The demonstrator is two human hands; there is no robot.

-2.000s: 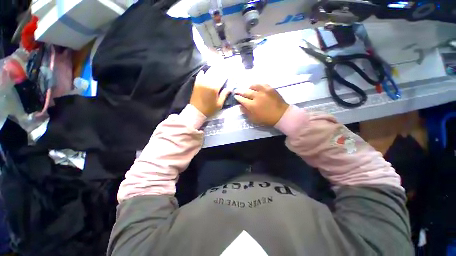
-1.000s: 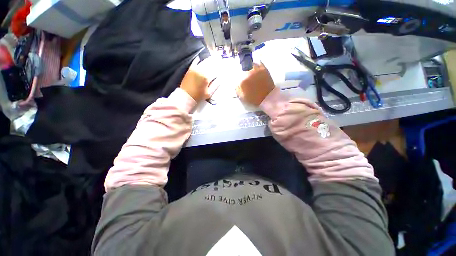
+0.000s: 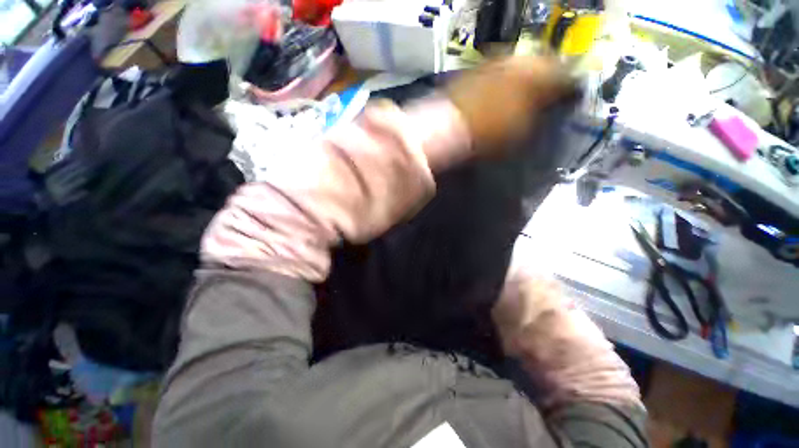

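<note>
The black garment (image 3: 447, 236) hangs in front of me, left of the needle area and across the table edge down to my lap. My left hand (image 3: 517, 101) is raised at the back, blurred, with its fingers closed on the top of this cloth. My right hand is hidden behind the cloth; only its pink sleeve shows, low at the table's front edge. The white sewing machine (image 3: 692, 171) with a blue stripe stands at the right. Its presser foot and needle are too blurred to tell apart.
Black-handled shears (image 3: 657, 261) lie on the table (image 3: 604, 311), with a thin blue tool (image 3: 718, 337) beside them. A pink object (image 3: 734, 137) sits on the machine. A white box (image 3: 385, 39), a pink basket (image 3: 293, 87) and white strips (image 3: 272, 140) are behind-left. A black bundle (image 3: 131, 210) lies left.
The view has turned left. My left hand has left the needle area and lifted the black garment up and back. My right hand has gone from the needle area to behind the cloth.
</note>
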